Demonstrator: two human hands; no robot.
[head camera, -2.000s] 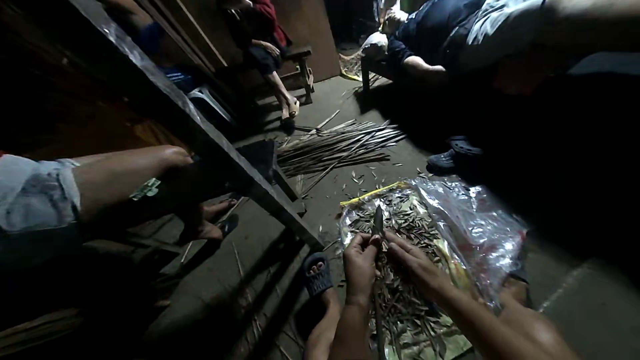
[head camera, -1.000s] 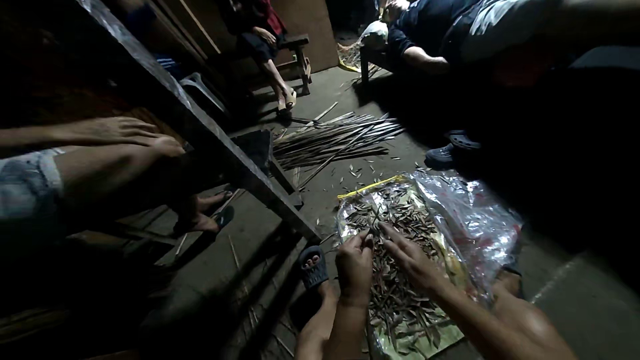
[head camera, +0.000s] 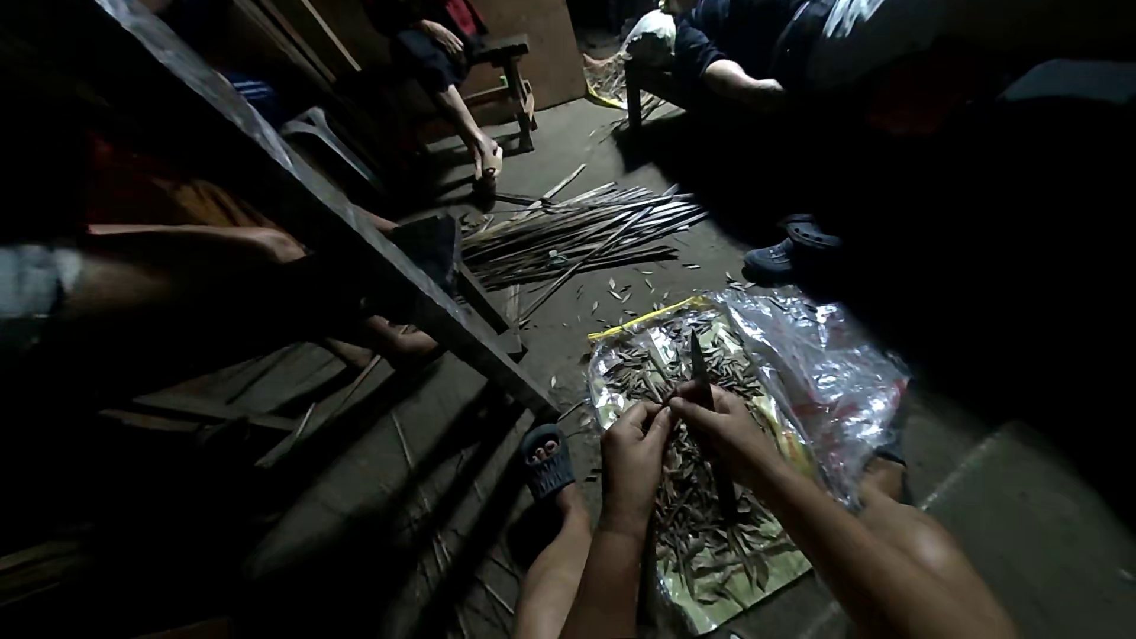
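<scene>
My right hand (head camera: 723, 417) is closed around a knife (head camera: 698, 355), its dark blade pointing away from me. My left hand (head camera: 635, 448) meets it at the fingertips and pinches a thin dark piece, perhaps a stick; its exact shape is too small to tell. Both hands are above a plastic sack (head camera: 723, 603) spread on the floor, strewn with small dark slivers or pods (head camera: 692, 532). Clear plastic sheeting (head camera: 816, 355) lies crumpled along the sack's right side. Beyond the sack, a pile of long thin sticks (head camera: 586, 231) rests on the floor.
A wooden beam (head camera: 355, 240) slants across the left side. Near it are a seated person's leg (head camera: 195, 244) and a plastic chair (head camera: 328, 142). Another person sits on a wooden bench (head camera: 506, 53) at the back. Someone lies on a bench at upper right, near dark clogs (head camera: 790, 248).
The knife blade stands out between my hands now, while one second ago it was hard to make out. The person at left had a hand on the thigh one second ago; that hand is not visible there now.
</scene>
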